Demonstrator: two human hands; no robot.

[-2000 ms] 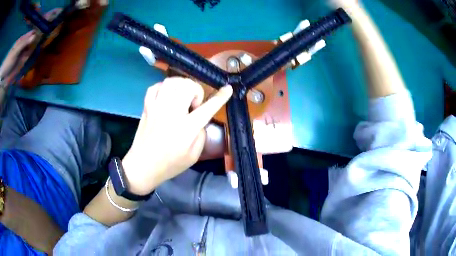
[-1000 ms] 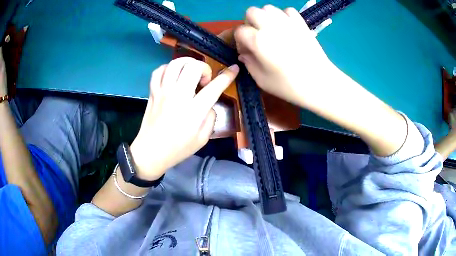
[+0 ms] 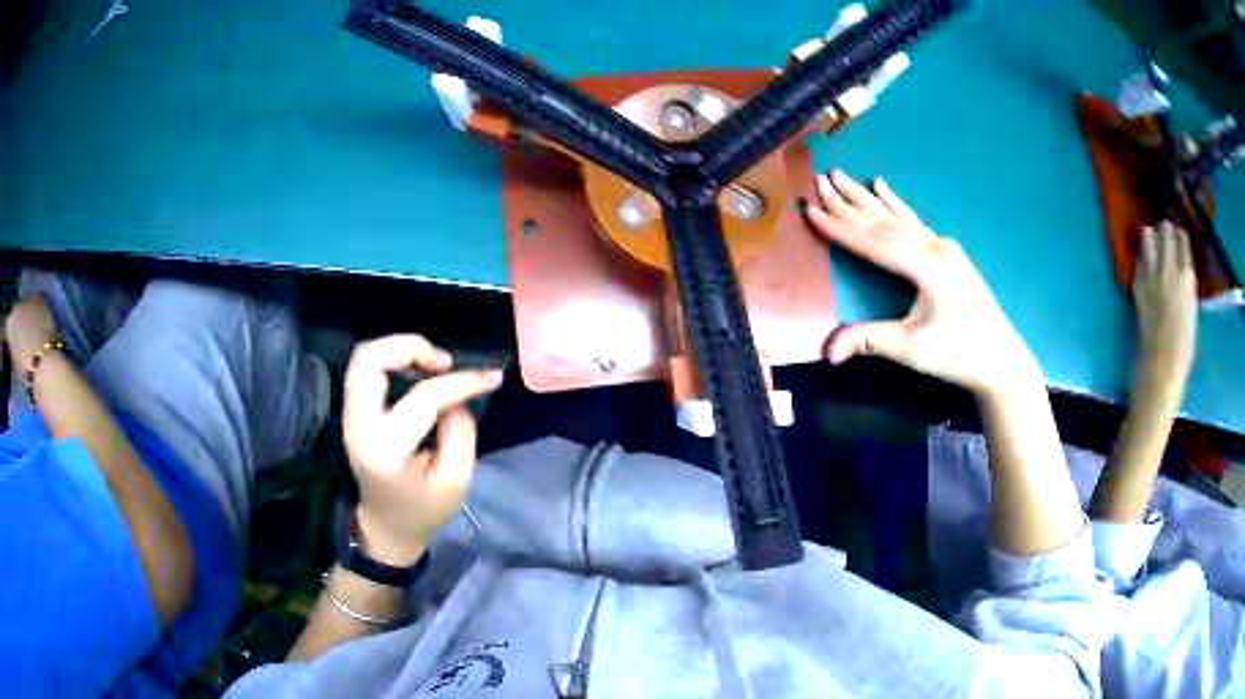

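A black three-armed frame [image 3: 716,294] lies on a reddish-brown fixture plate [image 3: 580,335], its arms between white support tips. Its hub sits over the lighter orange fixture disc [image 3: 614,225] with round silver parts around it. The lower arm reaches past the plate towards my body. My left hand [image 3: 410,437] is off the frame, left of and below the plate, fingers curled and apart, with no piece seen in it. My right hand [image 3: 915,294] is spread at the plate's right edge, fingertips near or on it, holding nothing.
The green bench [image 3: 246,150] runs across the view. At right, a neighbour's hand [image 3: 1165,294] is at another orange fixture [image 3: 1120,178] with dark parts. At left, a person in blue sits close, a hand [image 3: 34,335] on the lap. A small pale piece [image 3: 109,17] lies far left.
Both hands have left the hub: my left hand moved down and left, my right hand right and down. The frame and fixture appear slightly lower and further right than one second ago.
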